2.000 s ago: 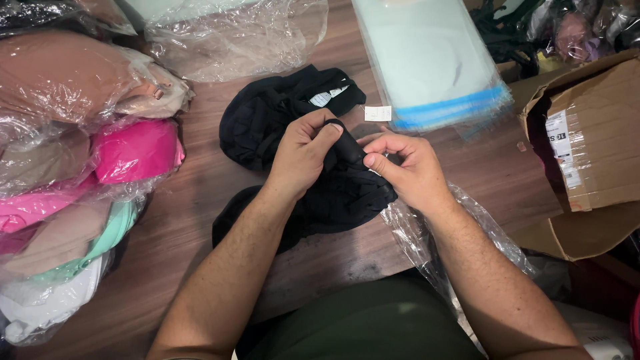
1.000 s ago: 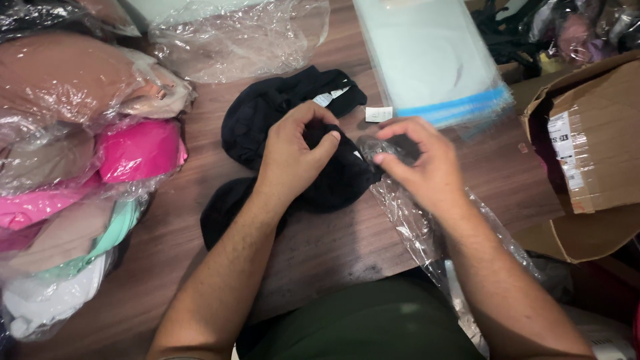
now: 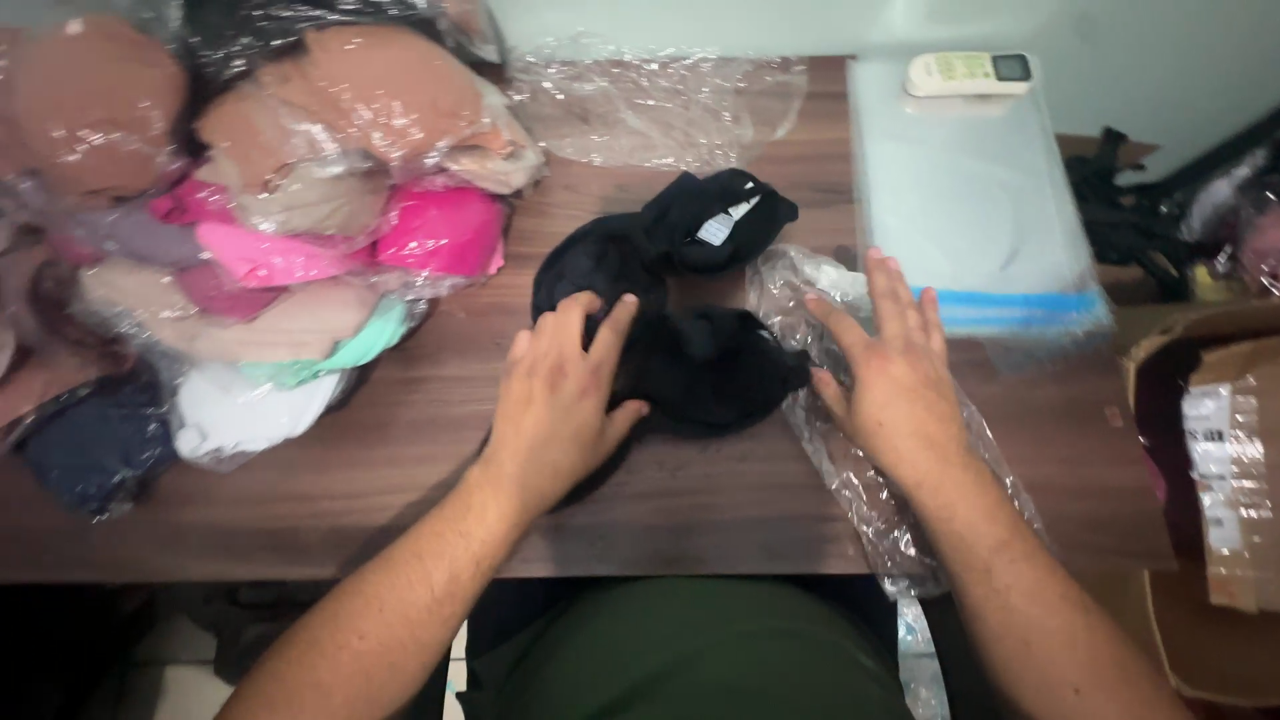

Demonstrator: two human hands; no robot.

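A black bra point(image 3: 715, 375) with a white sewn-in label point(image 3: 714, 229) lies in a curved shape on the wood-grain table. Spread over its left part, my left hand point(image 3: 565, 385) has its fingers apart and touches the black fabric without a visible grip. At the bra's right end my right hand point(image 3: 890, 370) is raised with fingers spread, its lower fingertips close to the fabric; whether they touch it cannot be told. Under and beside that hand, a crumpled clear plastic bag point(image 3: 850, 485) runs down over the table's front edge.
Bagged bras in several colours point(image 3: 300, 240) are piled at the left. Loose clear plastic point(image 3: 660, 110) lies at the back. A stack of clear bags with a blue strip point(image 3: 960, 200) bears a white remote control point(image 3: 968, 75). An open cardboard box point(image 3: 1245, 480) stands at the right.
Two seconds ago both hands pinched the black fabric between them; now the fingers are apart and the bra lies lower and flatter. The view has shifted, showing more of the table and the wall.
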